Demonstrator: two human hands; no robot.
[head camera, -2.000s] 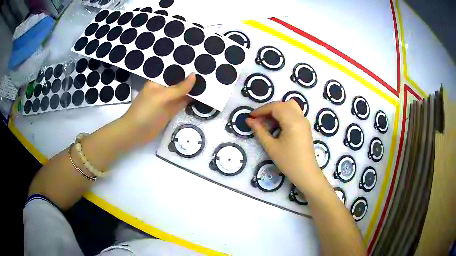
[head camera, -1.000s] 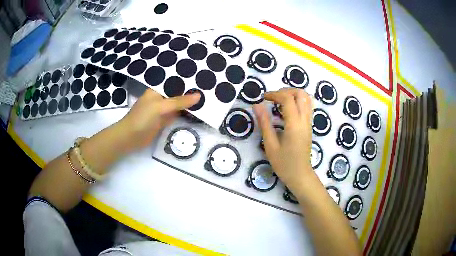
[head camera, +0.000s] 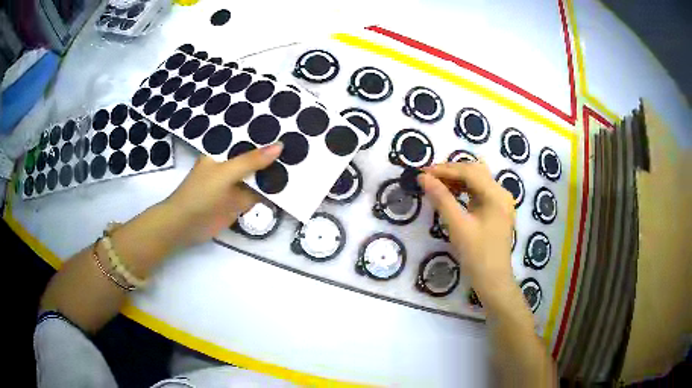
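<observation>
My left hand (head camera: 220, 182) holds a white liner sheet (head camera: 315, 186) carrying rows of black discs, thumb on top; its near right corner is bare. My right hand (head camera: 474, 212) pinches a black adhesive pad (head camera: 411, 179) between thumb and fingertips. The pad is just above the upper edge of a round unit (head camera: 398, 203) with a dull grey centre; contact cannot be told. Units in the far rows, such as one (head camera: 413, 149), have black centres. Near-row units, such as one (head camera: 381, 256), show silver centres. My right hand and the liner sheet hide some units.
The units lie on a pale sheet (head camera: 345, 271). A spare dot sheet (head camera: 99, 151) lies at left, near crinkled clear plastic (head camera: 129, 17). A loose black disc (head camera: 220, 17) is at the top. Stacked cardboard dividers (head camera: 599, 250) stand at right, beyond red and yellow tape lines.
My right hand now pinches a black pad. The liner sheet has lost a disc at its near right end. Both hands and the sheet sit slightly lower; the bench view has shifted left.
</observation>
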